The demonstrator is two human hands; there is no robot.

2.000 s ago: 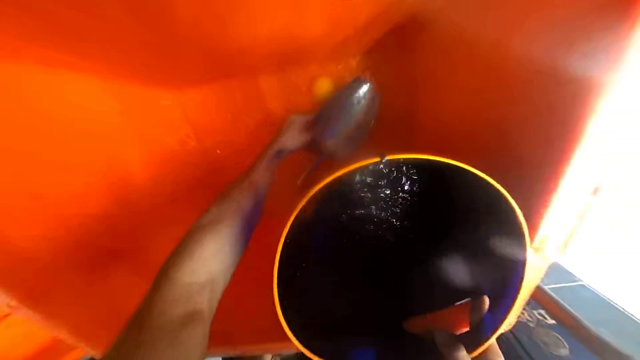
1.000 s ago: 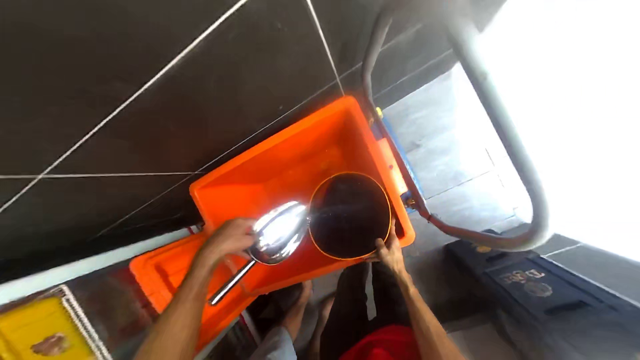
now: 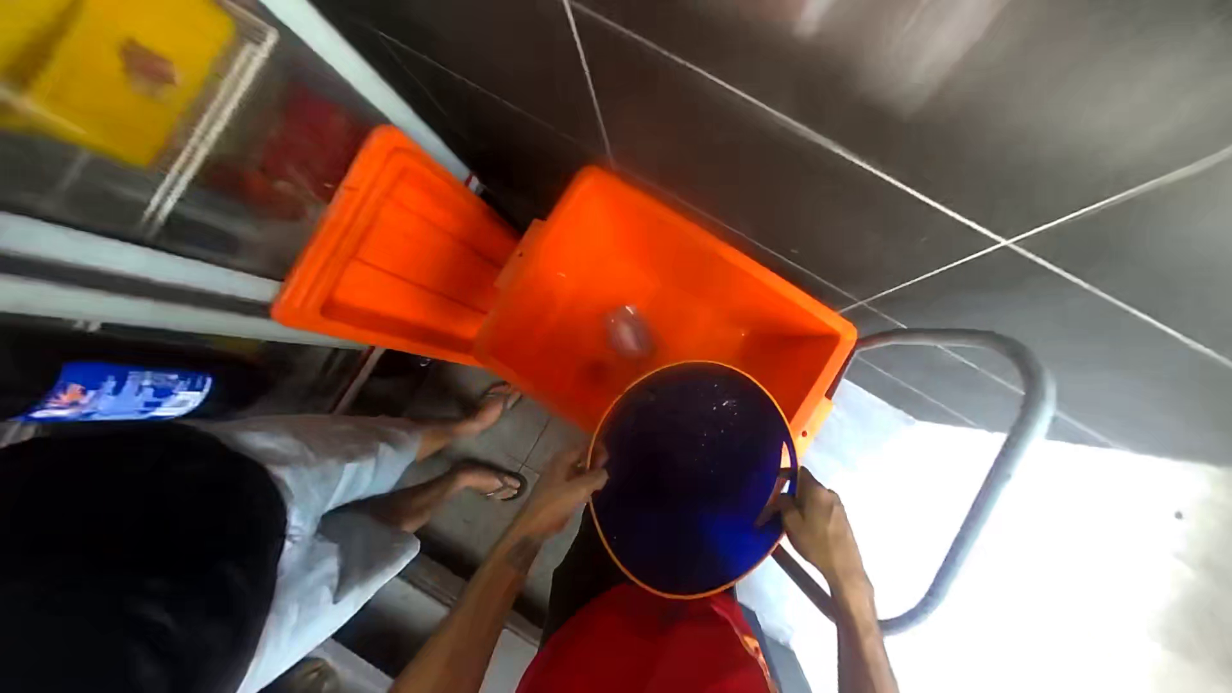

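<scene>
Both my hands hold a round dark container with an orange rim in front of my red top. My left hand grips its left edge; my right hand grips its right edge, by a slot in the wall. The container's far edge overlaps the near side of a rectangular orange plastic tub. A small blurred shiny patch shows on the tub's floor; what it is I cannot tell. An orange lid lies against the tub's left end.
A person in light trousers and sandals stands at the left. The bent metal handle of a cart curves at the right. A dark tiled wall runs behind the tub. Yellow containers show behind glass at upper left.
The shiny metal scoop that my left hand held a second ago is gone from view; that hand now grips the container. The container has moved toward my body. The view has turned strongly.
</scene>
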